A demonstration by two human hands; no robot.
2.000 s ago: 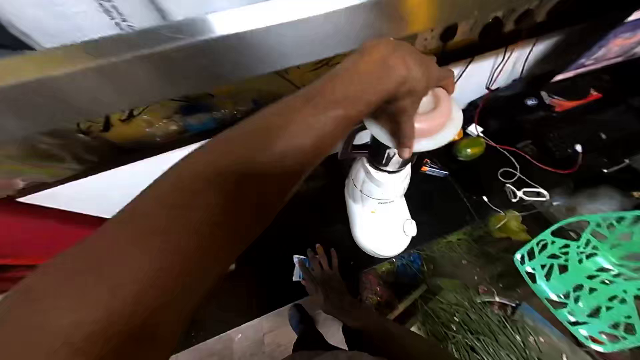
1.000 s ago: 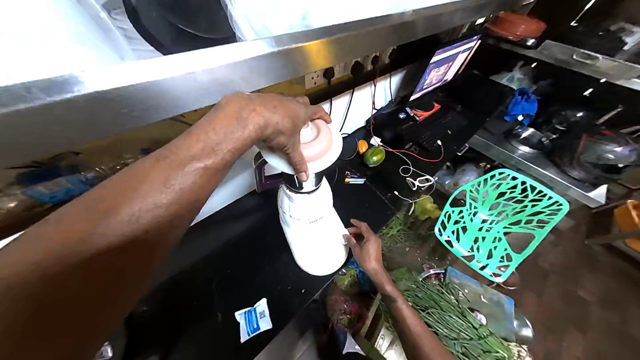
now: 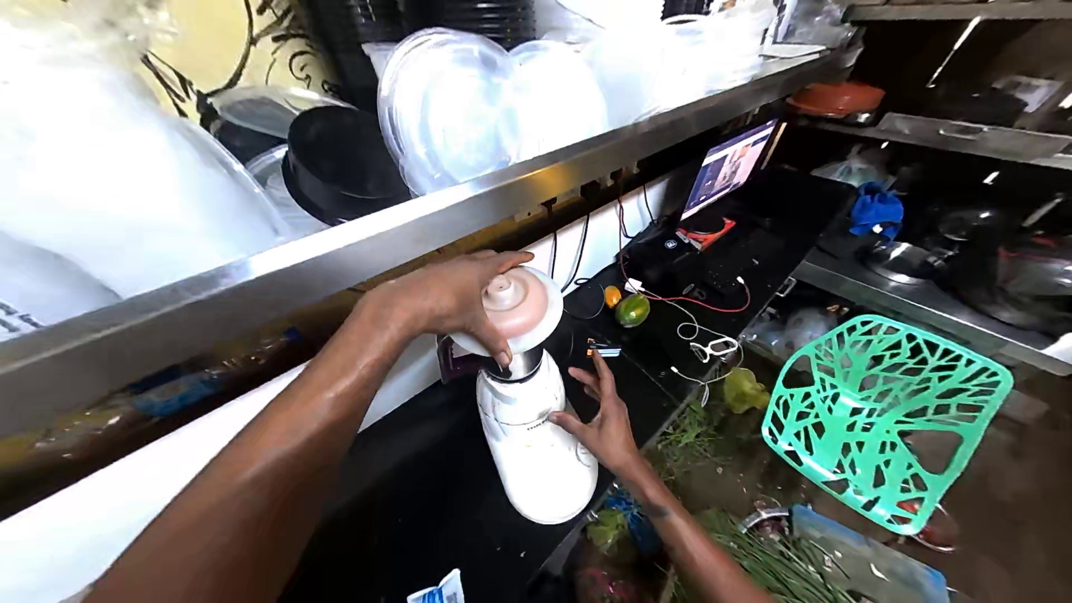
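A white mixer grinder base (image 3: 536,452) stands on the black counter, with a metal jar (image 3: 517,368) seated on top. Over the jar lies a white lid (image 3: 548,306), and on it rests a pinkish round piece with a knob (image 3: 512,301). My left hand (image 3: 452,301) spans the lid from the left, thumb at its near edge, fingers on the far side. To the right of the base, my right hand (image 3: 599,419) has its fingers spread, thumb at the base's side; whether it touches is unclear. A dark purple handle (image 3: 459,360) shows behind the jar.
A steel shelf edge (image 3: 402,222) with plastic containers runs above the counter. Behind lie a green fruit (image 3: 632,310), an orange fruit (image 3: 612,296), white cables (image 3: 691,327) and a monitor (image 3: 729,167). A green perforated plastic chair (image 3: 888,419) stands right. Long green vegetables (image 3: 779,553) lie below.
My right hand, low beside the counter edge two seconds ago, has come up to the right side of the base, and its fingers now spread upward. My left hand stays on the lid. The view has shifted.
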